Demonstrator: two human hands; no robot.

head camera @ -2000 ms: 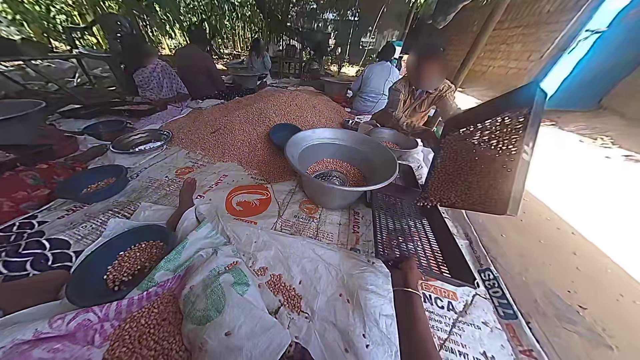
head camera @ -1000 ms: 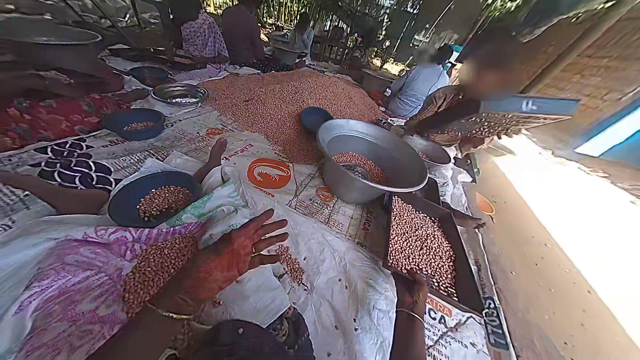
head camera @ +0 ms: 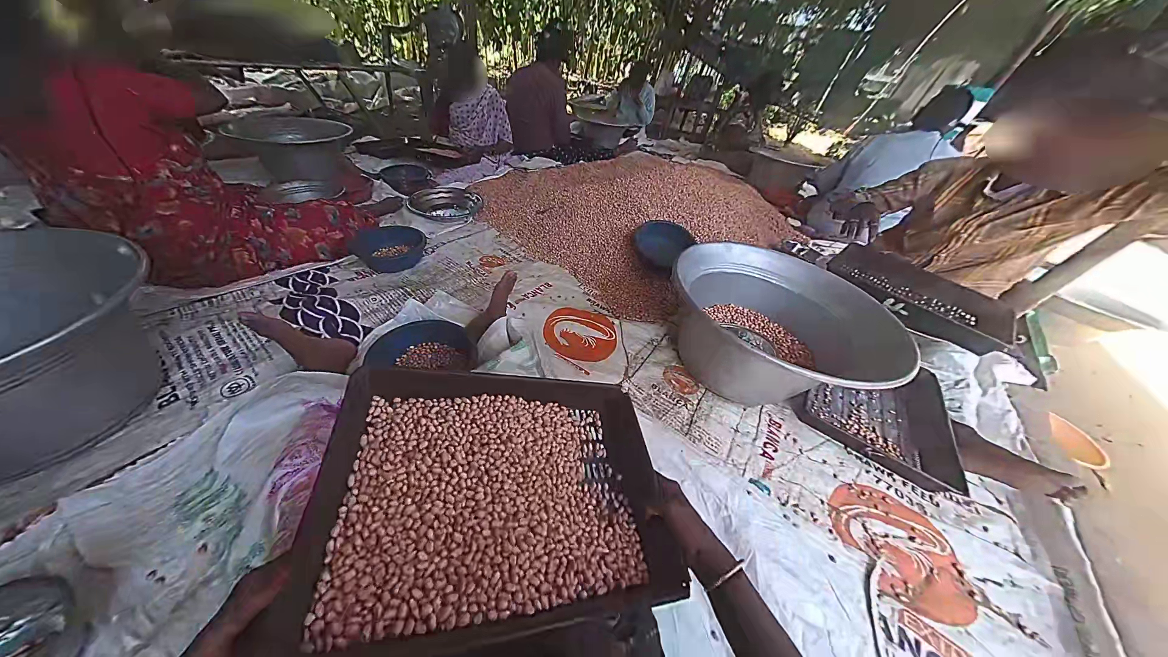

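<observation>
A dark slotted tray [head camera: 474,520] spread with peanut kernels is held level in front of me. My left hand [head camera: 245,602] grips its lower left side, and my right hand [head camera: 673,511] grips its right side. The slotted base shows through near the upper right corner of the tray. Just beyond the far edge is a blue bowl [head camera: 415,330] with some kernels in it. A wide metal basin [head camera: 776,274] holding kernels and a small round metal object stands to the right of the bowl, beside a large heap of peanut kernels [head camera: 620,219].
Printed woven sacks [head camera: 703,411] cover the ground. Another slotted tray [head camera: 931,447] lies right of the basin, near a co-worker's bare foot. A large metal basin [head camera: 73,347] stands at the left. Co-workers sit left, right and behind the heap, one right beside a dark tray [head camera: 912,292].
The kernel-filled tray was low at my right; now it is in front of me in both hands. My left hand, spread and empty one second ago, is on it. The right co-worker's raised tray is lowered.
</observation>
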